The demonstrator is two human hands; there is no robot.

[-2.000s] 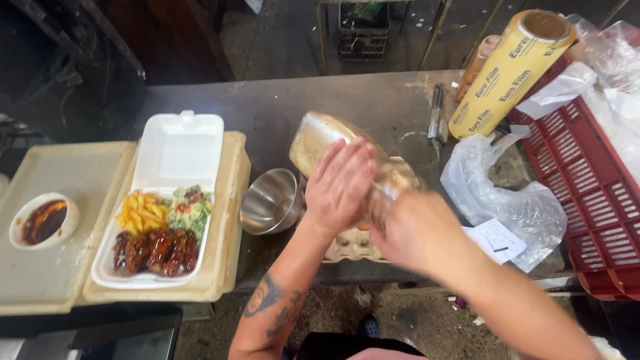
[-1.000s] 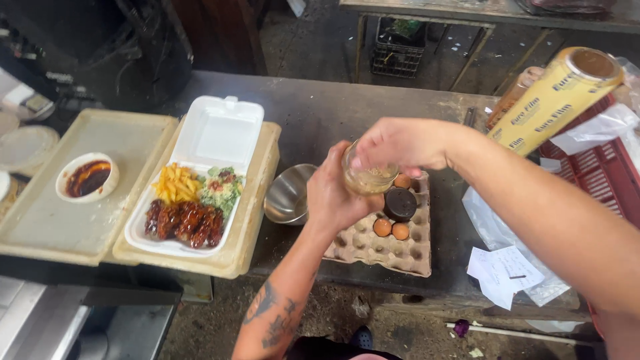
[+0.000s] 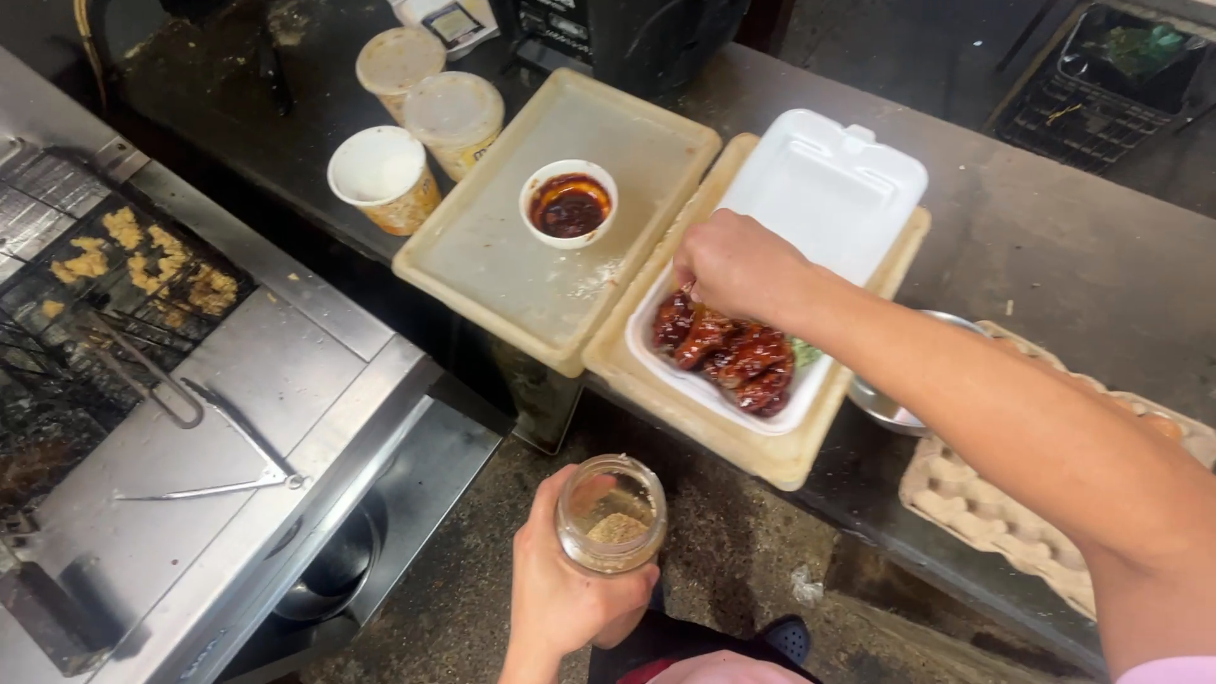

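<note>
My left hand [image 3: 575, 579] holds an open glass jar [image 3: 612, 513] low in front of me, with tan grains at its bottom. My right hand [image 3: 736, 266], its fingers curled, is over the white foam takeout box [image 3: 798, 413], above the glazed chicken pieces [image 3: 730, 356]. Whether the fingers hold anything is hidden. A bit of green salad [image 3: 806, 352] shows beside the chicken; my hand and forearm cover the rest. The box lies open on a cream plastic tray [image 3: 788, 465]. To its left, a white bowl of dark red sauce [image 3: 569, 204] stands on another tray [image 3: 475, 309].
Paper tubs [image 3: 385, 180] stand behind the left tray. At left, a steel fryer station [image 3: 313, 380] holds fried pieces [image 3: 171, 271] and tongs [image 3: 252, 451]. A metal bowl [image 3: 879, 404] and an egg carton [image 3: 988, 503] are under and beside my right forearm.
My right hand has moved from the jar's mouth to over the foam box. My left hand has brought the jar away from beside the egg carton. The view has swung left.
</note>
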